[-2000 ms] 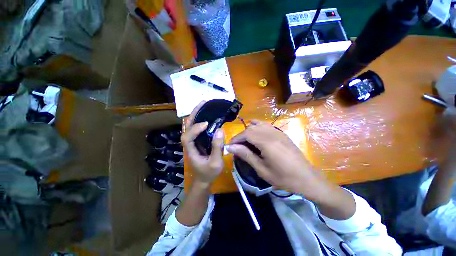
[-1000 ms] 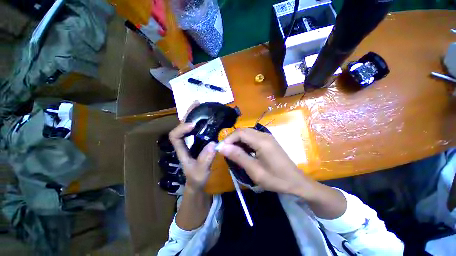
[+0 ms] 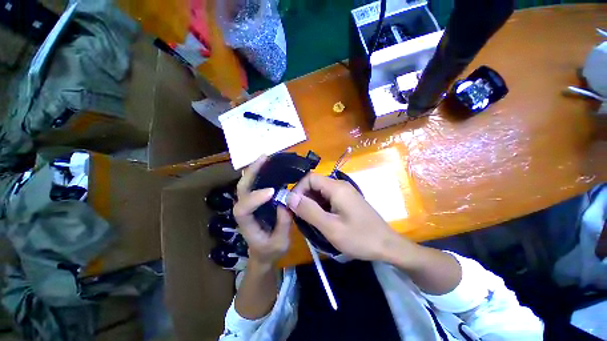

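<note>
My left hand [image 3: 258, 223] holds a black rounded camera cover [image 3: 283, 170] tilted up over the bench's front edge. My right hand [image 3: 336, 216] pinches a small white plug [image 3: 282, 196] at the cover's inner side, touching it. The dark round camera body, with a white antenna rod [image 3: 322, 276] pointing down, is below my right hand and mostly hidden by it. Thin wires [image 3: 341, 160] show above my right hand. Whether the plug is seated cannot be told.
A black electric screwdriver [image 3: 459, 50] hangs before the screw feeder [image 3: 393, 66]. A camera front module [image 3: 480, 90] lies right of it. A notebook page [image 3: 259, 143] with a black marker [image 3: 268, 120] and a small yellow piece [image 3: 339, 107] are behind. A carton [image 3: 183, 230] of cameras stands left.
The head view has shifted a little. My right hand has brought the white plug against the cover in my left hand, which has turned slightly.
</note>
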